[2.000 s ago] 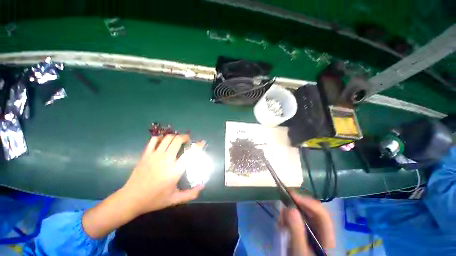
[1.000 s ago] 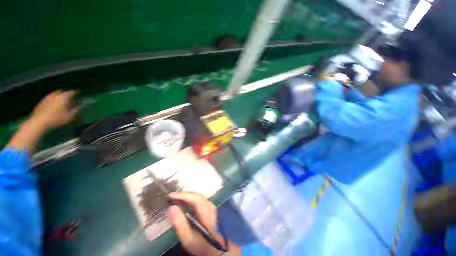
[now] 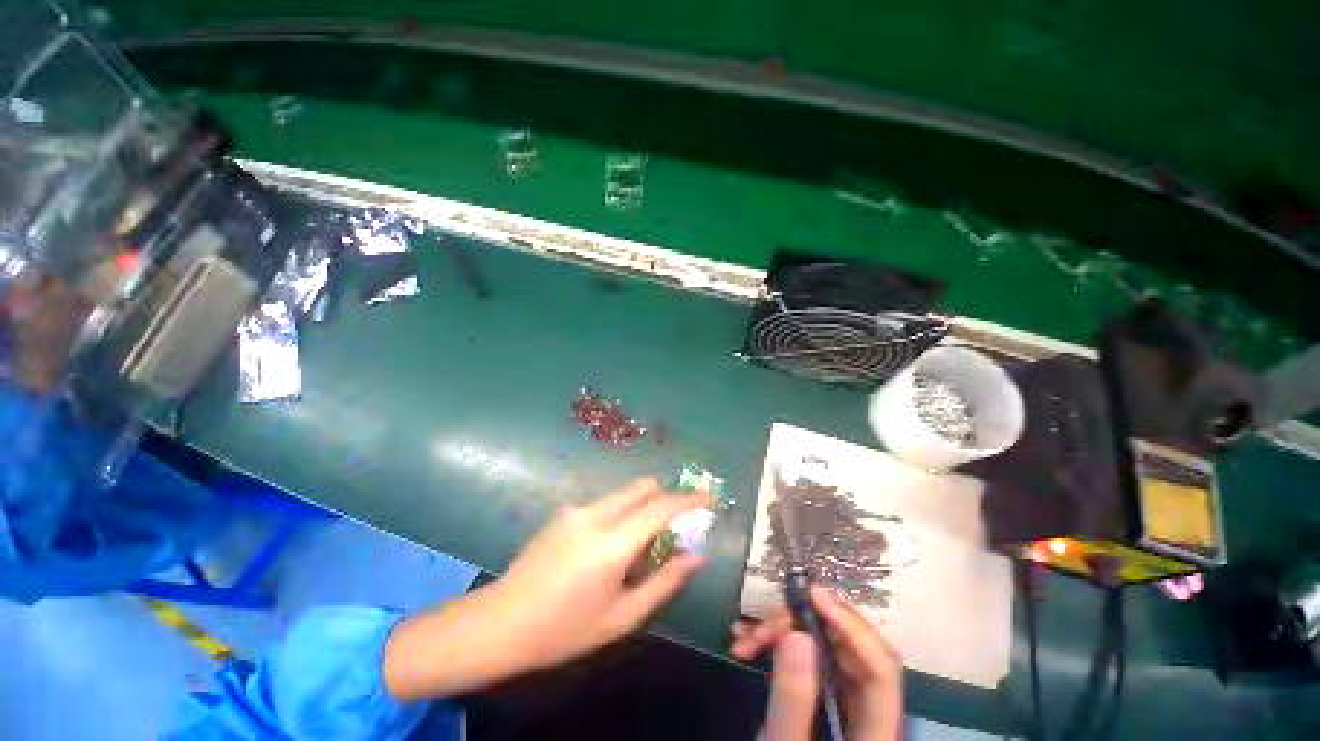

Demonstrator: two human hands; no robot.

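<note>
My left hand (image 3: pixel 579 579) is at the centre, thumb and fingers around a small circuit board (image 3: pixel 692 530) glaring white and green on the mat. My right hand (image 3: pixel 837 669) holds the black soldering iron (image 3: pixel 801 596) like a pen, its thin front end over the grey-brown pile of small metal parts (image 3: pixel 847 543). The pile lies on a pale pad (image 3: pixel 948 623). A loose pile of tiny dark-red components (image 3: pixel 608 420) lies beyond my left hand. The exact iron tip is hard to see.
A white cup (image 3: pixel 948 408) with silvery parts stands behind the pad, beside the black fan (image 3: pixel 840 330). The soldering station (image 3: pixel 1079 478) with a lit indicator is at right. Foil bags (image 3: pixel 271 352) lie left. Another person's blue sleeve (image 3: pixel 87 507) is at far left, near a clear-and-black object.
The view has swung back left from the neighbour on the right. My left hand, over the conveyor one second ago, is back on the mat at a board. My right hand still holds the iron.
</note>
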